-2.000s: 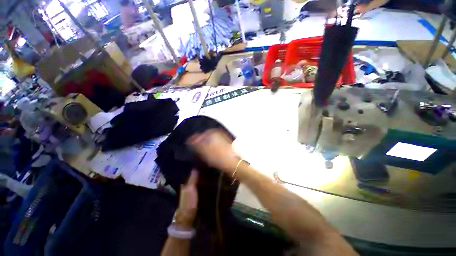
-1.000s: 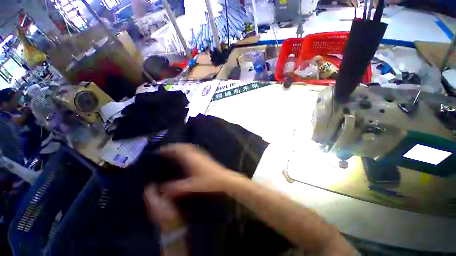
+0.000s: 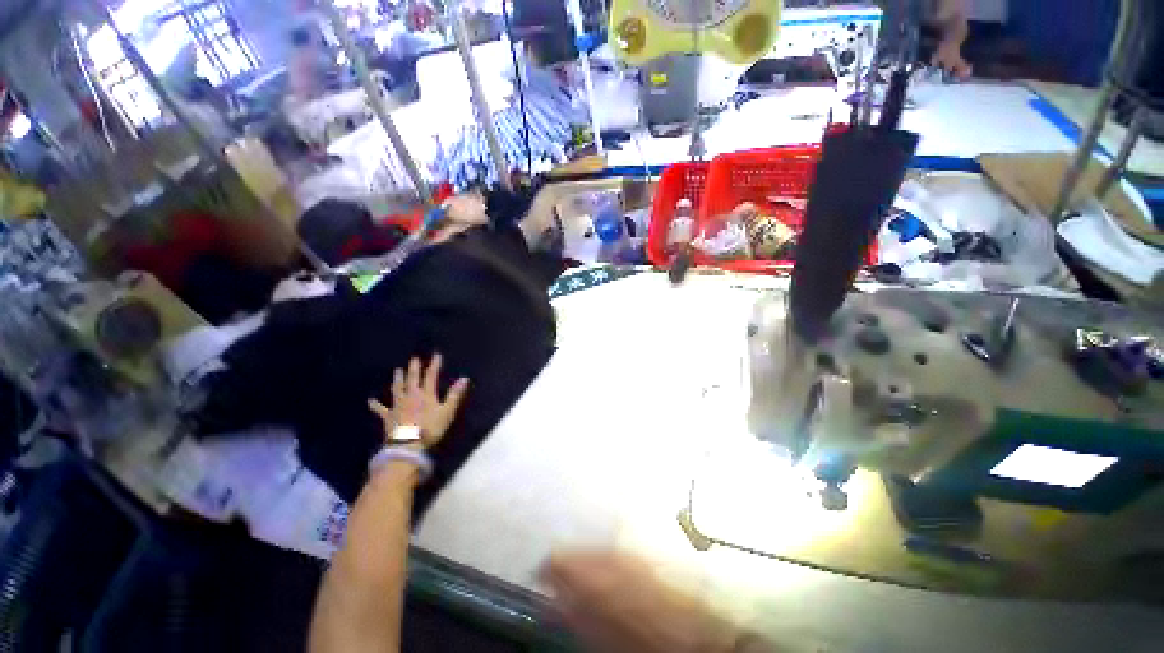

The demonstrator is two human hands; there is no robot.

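Observation:
Black cloth (image 3: 434, 313) lies spread over the left part of the white machine table (image 3: 613, 396) and over the printed sheet (image 3: 275, 491). My left hand (image 3: 421, 406) rests flat on the cloth with its fingers spread. My right hand (image 3: 613, 593) is blurred, low over the table's front, away from the cloth; its fingers cannot be made out. The sewing machine head (image 3: 881, 370) stands at the right, its lamp glaring by the needle. No cloth shows under the needle.
A red basket (image 3: 766, 172) with small items stands at the back. A dark blue crate (image 3: 77, 561) is at the lower left. A dark rectangle (image 3: 938, 510) lies on the machine bed. Another person's hand (image 3: 951, 45) shows at the top right.
The black cloth has gone from over my lap up onto the table and heap. My hands have separated: the left lies on the cloth, the right has drawn back toward the table's front.

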